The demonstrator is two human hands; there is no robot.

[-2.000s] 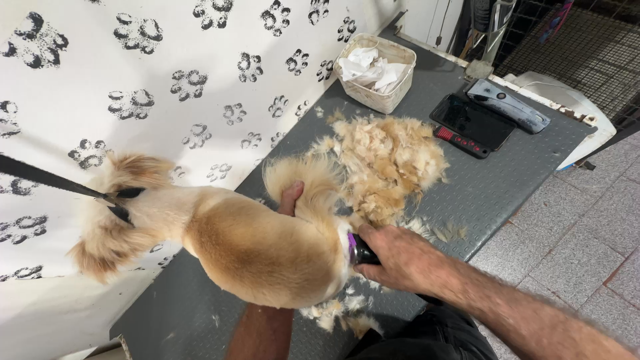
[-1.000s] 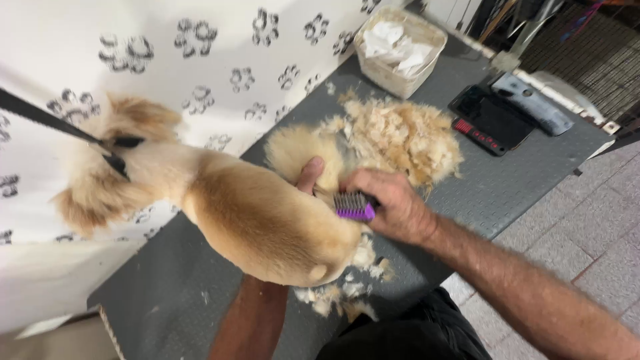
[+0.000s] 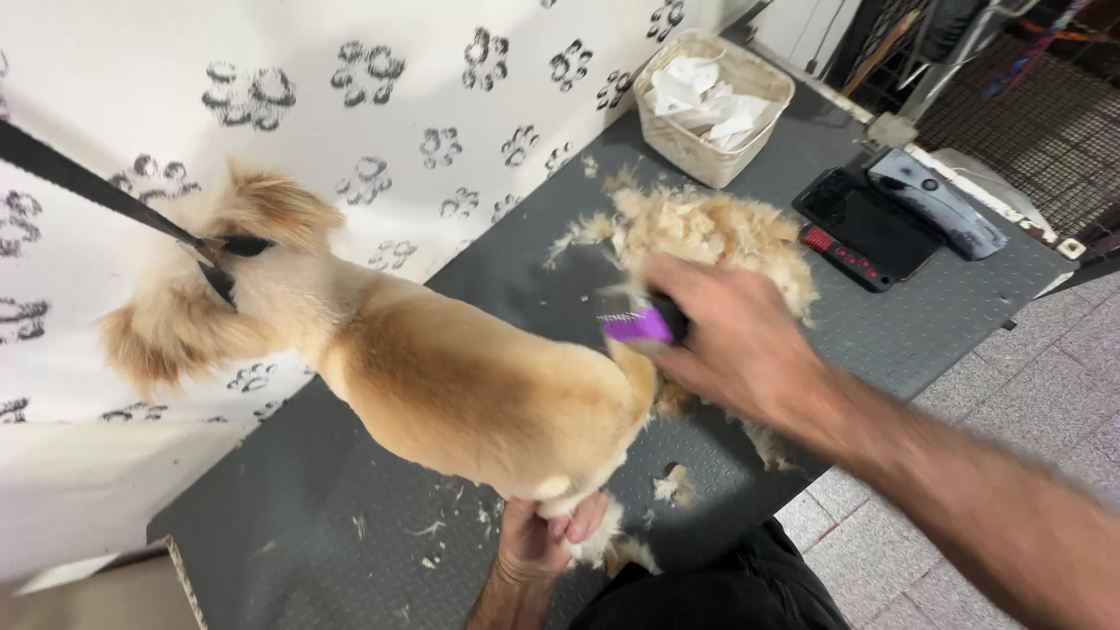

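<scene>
A small tan dog (image 3: pixel 472 385) with a clipped body and fluffy ears stands on a grey textured grooming table (image 3: pixel 350 490), its head at the left under a black strap (image 3: pixel 96 188). My right hand (image 3: pixel 735 337) is closed around a black tool with a purple comb-like head (image 3: pixel 637 325), beside the dog's rump; motion blurs it, and it looks like a clipper. Below the rump, my left hand (image 3: pixel 553 534) has its fingers around a hind leg of the dog, above a pale fluffy paw (image 3: pixel 604 542).
Cut tan fur (image 3: pixel 713 232) lies heaped behind my right hand, with loose tufts (image 3: pixel 674 486) nearer me. A plastic basket (image 3: pixel 717 162) holds crumpled white paper. At the right lie a black phone-like device (image 3: pixel 866 227) and a grey clipper (image 3: pixel 936 201). A paw-print wall (image 3: pixel 420 96) borders the table.
My left hand has moved from the dog's tail down to a hind leg. My right hand has lifted the purple-headed tool away from the rump.
</scene>
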